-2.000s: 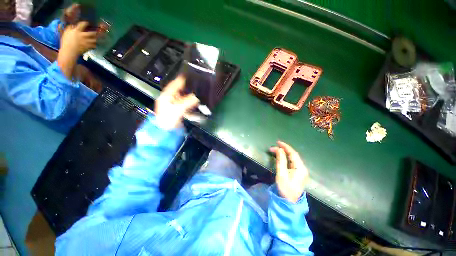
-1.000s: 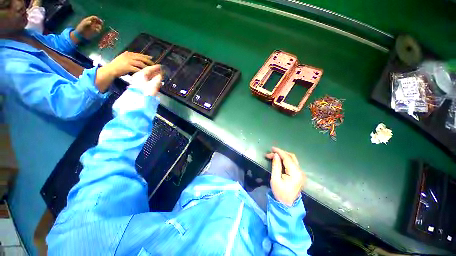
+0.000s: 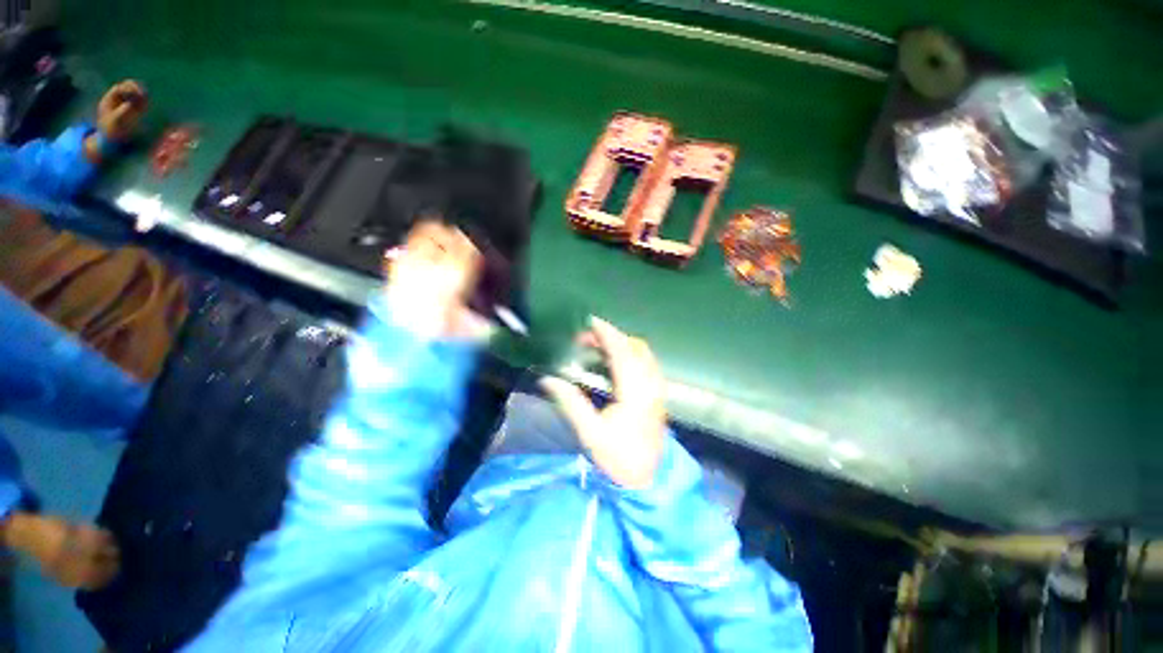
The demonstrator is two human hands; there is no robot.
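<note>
My left hand [image 3: 436, 271] is blurred at the front edge of the black phone tray [image 3: 347, 191]. It is closed on a dark, blurred phone unit [image 3: 462, 191] above the tray's right part. Phones [image 3: 262, 191] lie in the tray's left slots, and slots beside them look empty. My right hand [image 3: 625, 398] is over the bench's metal edge, fingers apart, with nothing clearly seen in it. Two stacks of orange housings, left [image 3: 620, 179] and right [image 3: 689, 202], stand behind it. A tangled pile of small orange parts [image 3: 761, 249] lies to their right.
A pale heap [image 3: 892, 272] lies farther right. Clear bags [image 3: 950, 168] and a roll [image 3: 932, 64] are on a black mat [image 3: 1020, 245]. A large black surface [image 3: 217, 472] is below the bench edge. Another person's hands are at far left [image 3: 121, 112] and lower left [image 3: 64, 549].
My left hand has moved back over the tray's right part, where a dark unit is now lifted. Several slots have emptied. My right hand has opened wider. The view has shifted; the other person's arm has left the tray.
</note>
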